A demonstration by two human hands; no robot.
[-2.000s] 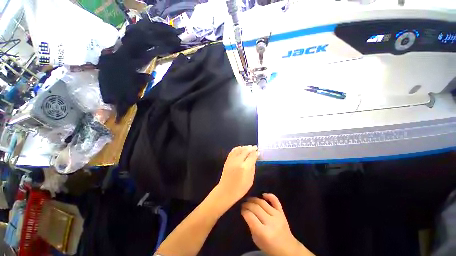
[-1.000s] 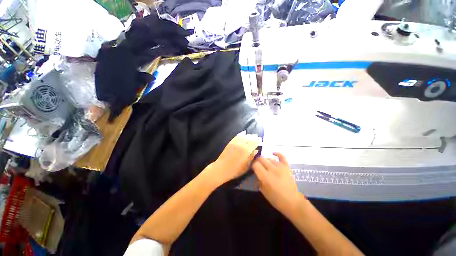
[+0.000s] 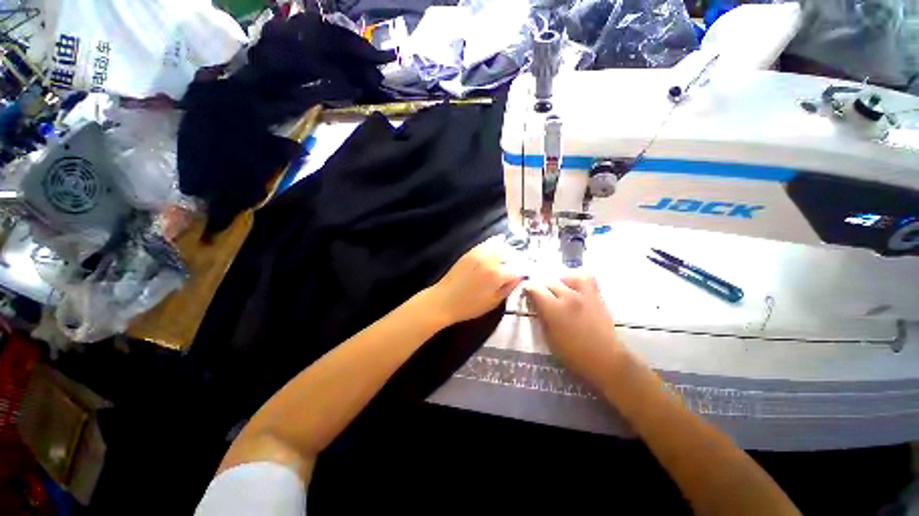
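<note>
A large black fabric panel (image 3: 343, 232) lies over the table left of the needle and hangs down at the front. My left hand (image 3: 479, 285) is on its right edge, fingertips pinching it just in front of the presser foot (image 3: 542, 234). My right hand (image 3: 574, 317) is close beside it on the machine bed, fingertips at the same edge. The cloth between the fingertips is mostly hidden. The white machine head (image 3: 645, 181) with a blue stripe and "JACK" lettering stands above and behind my hands.
Thread snips (image 3: 697, 275) lie on the bed to the right. A printed ruler (image 3: 705, 401) runs along the front edge. At left are a black cloth pile (image 3: 237, 141), a grey vented box (image 3: 73, 183), a clear plastic bag (image 3: 116, 287) and a white bag (image 3: 141, 45).
Both hands have moved up to the presser foot with the fabric edge. My right hand has come from below the table edge onto the bed. The view has shifted, showing more of the machine head.
</note>
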